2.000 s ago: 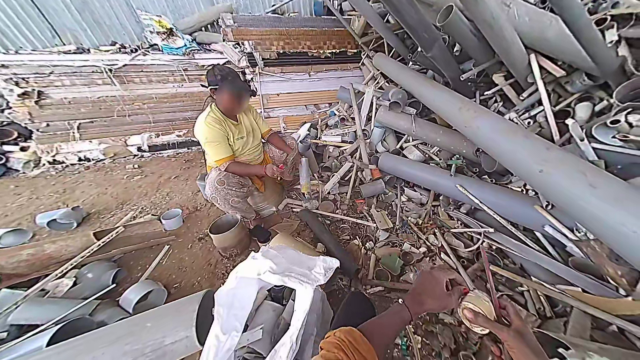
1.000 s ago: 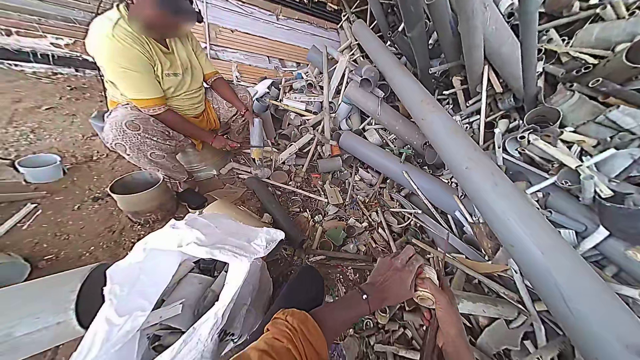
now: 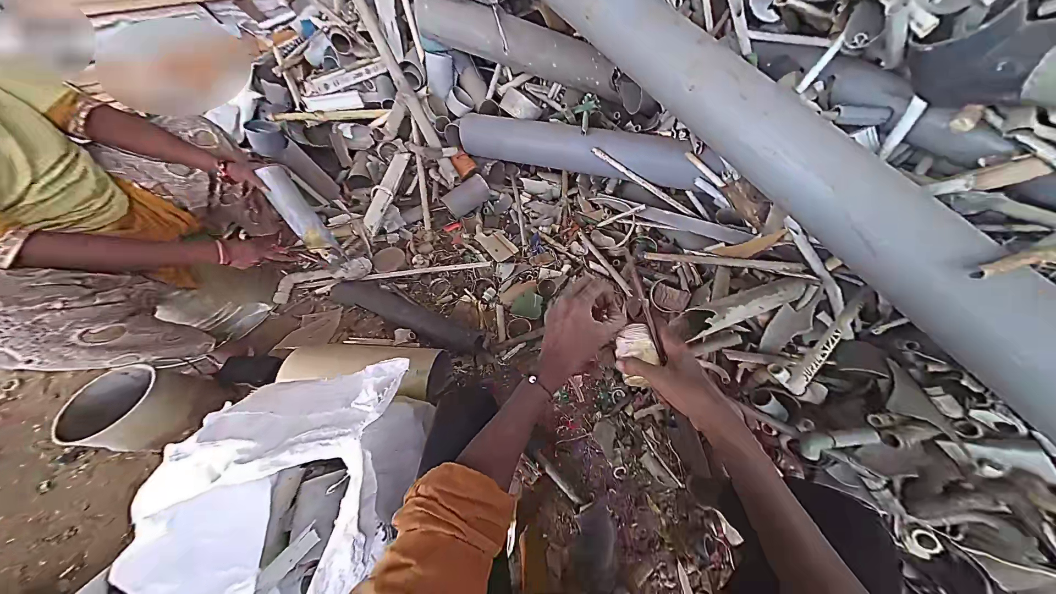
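Note:
My left hand (image 3: pixel 580 326) is raised over the scrap with its fingers curled; whether anything is within them cannot be told. Close beside it, my right hand (image 3: pixel 681 367) grips a short cream-coloured ribbed plastic piece (image 3: pixel 637 351), with the thumb across it. A thin dark rod (image 3: pixel 643 297) rises from the same hand, its kind unclear. Under both hands lie broken plastic pipe pieces (image 3: pixel 747 309). At my lower left stands a white sack (image 3: pixel 272 437) holding grey pipe offcuts (image 3: pixel 301 511).
A long grey pipe (image 3: pixel 784 165) crosses the pile at the right. A co-worker at the left holds a short grey pipe (image 3: pixel 297 210). A wide pipe ring (image 3: pixel 103 406) and a dark pipe (image 3: pixel 408 315) lie near the sack. Loose scrap surrounds my legs.
The view has moved down and closer to the pile. My left hand was against the cream piece a second ago and is now a little apart from it.

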